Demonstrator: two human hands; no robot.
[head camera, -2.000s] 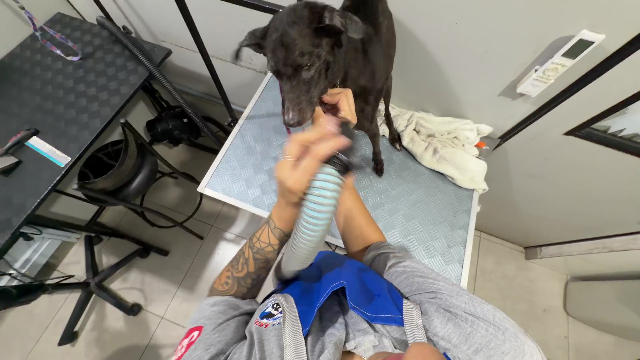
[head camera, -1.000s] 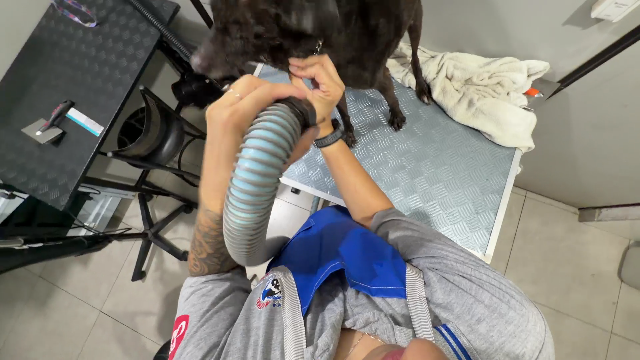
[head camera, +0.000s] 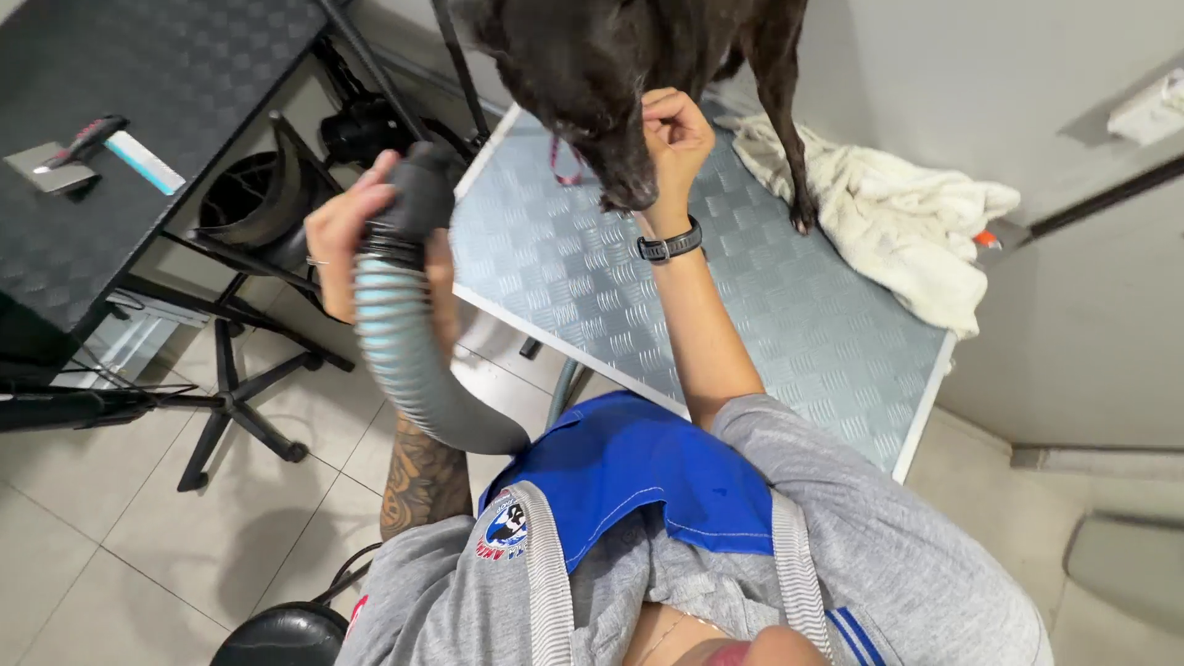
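Observation:
My left hand (head camera: 375, 240) grips the black nozzle (head camera: 418, 190) end of a grey and light-blue ribbed dryer hose (head camera: 407, 342), which curves down to my blue apron. The nozzle points up, left of the dog's head. A dark short-haired dog (head camera: 592, 83) stands on a grooming table (head camera: 592, 268) with its muzzle lowered. My right hand (head camera: 677, 139), with a black wristband, is against the side of the dog's face, fingers bent; whether they pinch anything is hidden. A pink loop (head camera: 564, 165) shows beside the muzzle.
A cream towel (head camera: 888, 203) lies bunched at the table's right edge. At left, a black textured table (head camera: 120, 231) bears a black-handled grooming tool (head camera: 88, 139) and a comb-like tool (head camera: 143, 162). A wheeled stand (head camera: 227, 398) and a black stool (head camera: 277, 638) are on the floor.
My left hand and the nozzle have moved left, away from my right hand, beside which they were one second ago. The dog's head now points downward.

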